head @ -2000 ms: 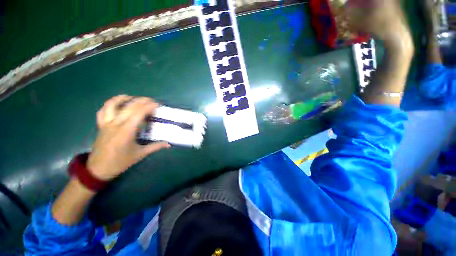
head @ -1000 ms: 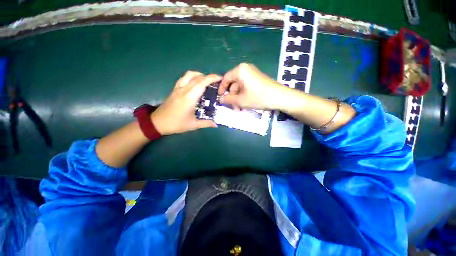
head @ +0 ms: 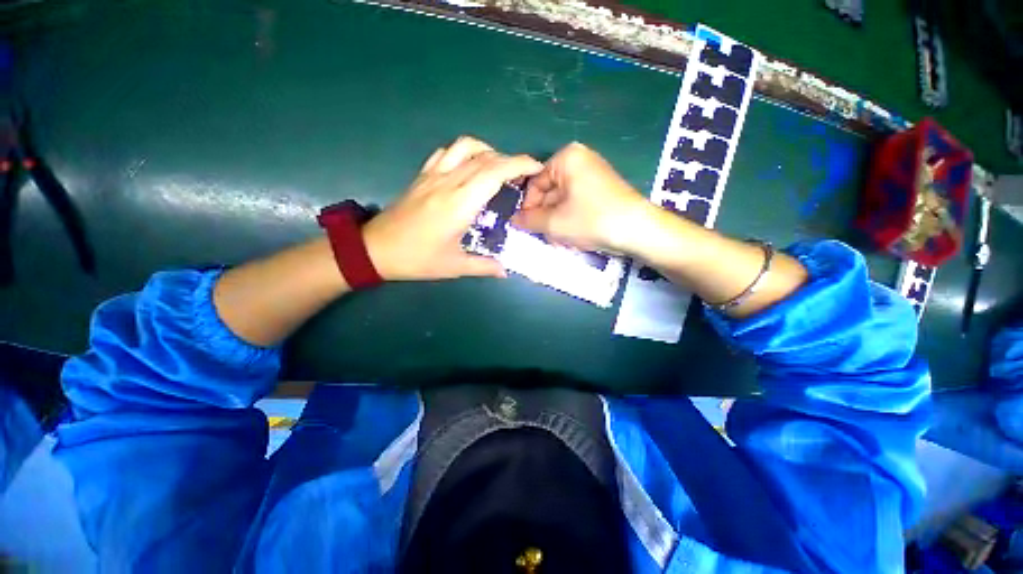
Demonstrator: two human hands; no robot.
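Observation:
A phone body (head: 561, 267), silvery white with black circuitry at its left end, lies tilted in front of me over the bench. My left hand (head: 440, 213) grips its circuitry end between thumb and fingers. My right hand (head: 583, 202) has its fingertips pinched together at the upper edge of that end. Whether a small part is between them is hidden. A white liner strip (head: 651, 312) with a column of black stickers stands just right of the phone, partly covered by my right wrist.
A red bin (head: 884, 202) of small tan parts is at the right, with a second sticker strip (head: 916, 287) below it. A slim dark tool (head: 974, 280) lies farther right. Dark pliers (head: 45, 202) lie far left. More phone parts (head: 930, 62) lie on the green belt beyond the chipped edge.
Two seconds ago my right hand was at the red bin and my left held the phone alone. Both hands have since met at the phone. Over the last second they barely moved on it.

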